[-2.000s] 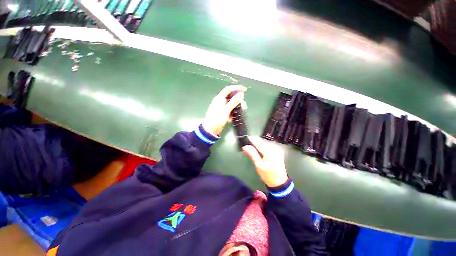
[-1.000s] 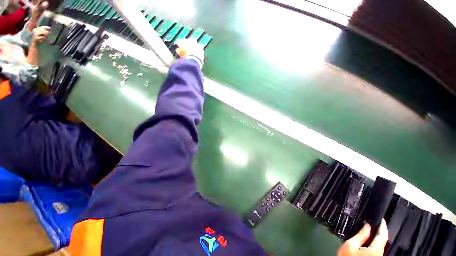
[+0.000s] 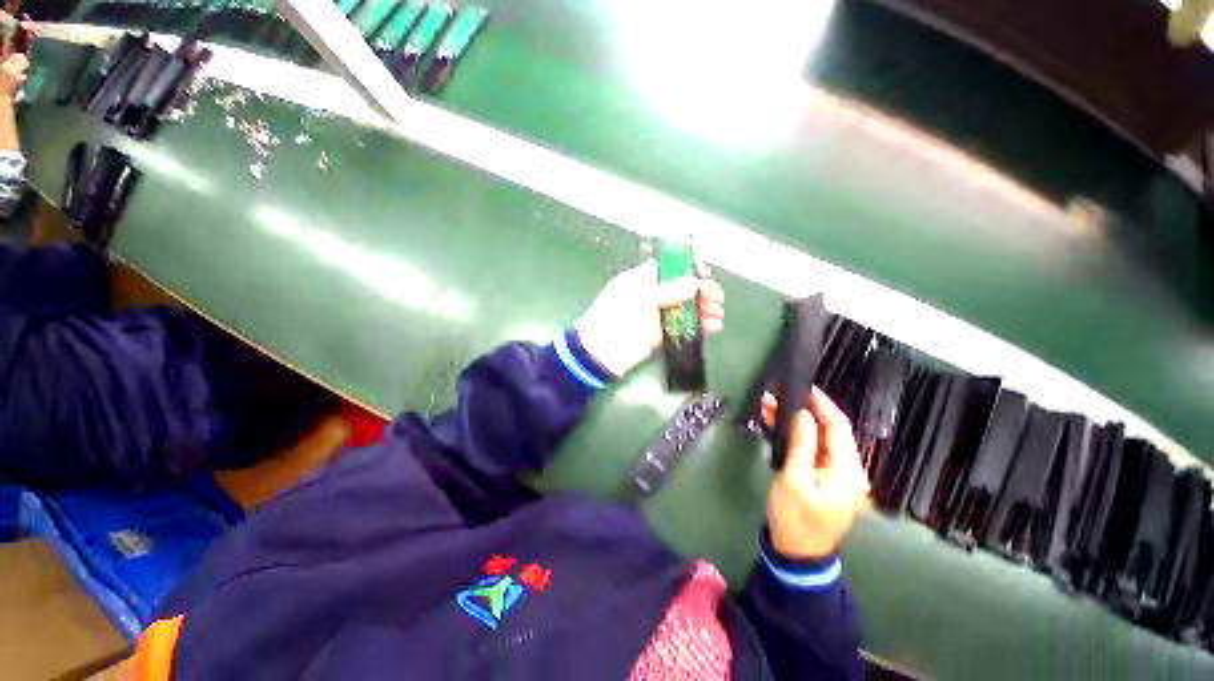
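My left hand (image 3: 636, 317) holds a front half with board (image 3: 682, 349), its green face up and its black end toward me. My right hand (image 3: 815, 482) holds a plain black back shell (image 3: 796, 359) upright, just right of the front half and apart from it. A closed remote (image 3: 676, 443) with pale keypad dots lies on the green bench between and below my hands.
A long packed row of black shells (image 3: 985, 446) lies at right. A white rail (image 3: 533, 166) divides the bench. Beyond it at upper left are front halves (image 3: 433, 47). Pale small parts (image 3: 256, 137) and black bars (image 3: 140, 83) lie at left. A person's hand shows at the far left edge.
My left hand has come back from the far strip with a front half. My right hand has lifted a back shell from the row and moved it left.
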